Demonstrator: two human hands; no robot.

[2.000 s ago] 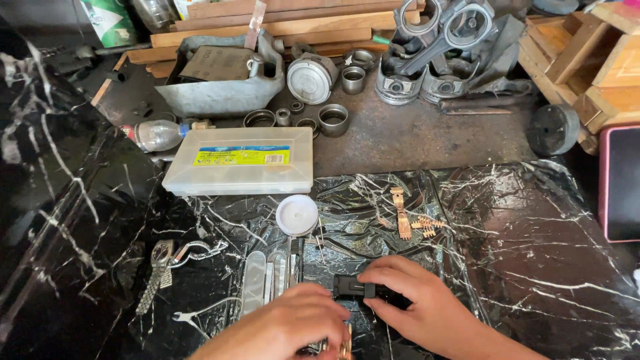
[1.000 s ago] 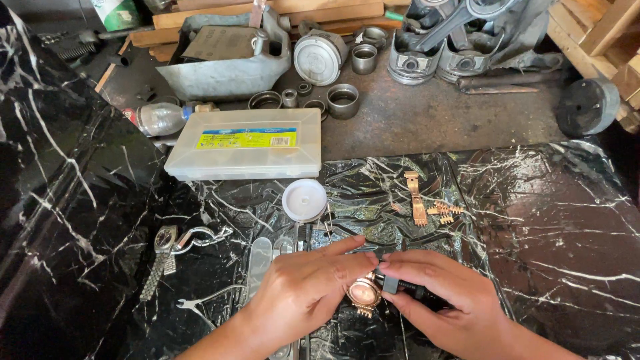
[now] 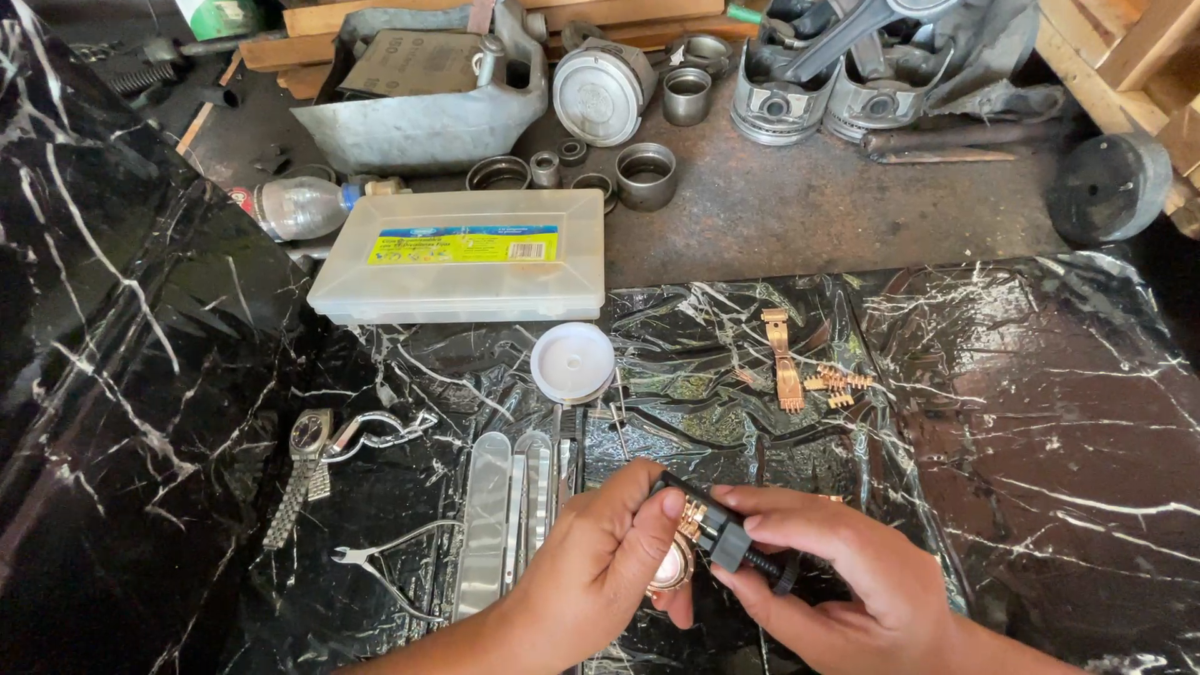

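Observation:
My left hand [image 3: 600,553] holds a rose-gold wristwatch [image 3: 673,566] and the near end of its band, which sits in a black watch-band link remover [image 3: 727,532]. The thumb presses beside the band links. My right hand [image 3: 844,572] grips the link remover's block, near its black threaded screw and knob. Behind the hands lie a rose-gold clasp [image 3: 782,361] and loose band links [image 3: 837,382]. A round white plastic container [image 3: 572,363] stands beside thin pins. Left of my hands are steel tweezers [image 3: 534,478], nippers [image 3: 361,557] and a silver wristwatch [image 3: 307,441].
A translucent plastic case [image 3: 459,291] lies behind the tools, near a plastic bottle [image 3: 305,207]. Farther back are a metal container [image 3: 422,127], engine pistons [image 3: 600,94], metal rings [image 3: 647,176] and a dark round disc [image 3: 1111,187]. Creased marble-patterned sheeting [image 3: 1050,394] covers the near surface.
Two seconds ago the link remover lay level by my right hand; my hands have since brought it and the watch together. The remover now slants, with the band in it.

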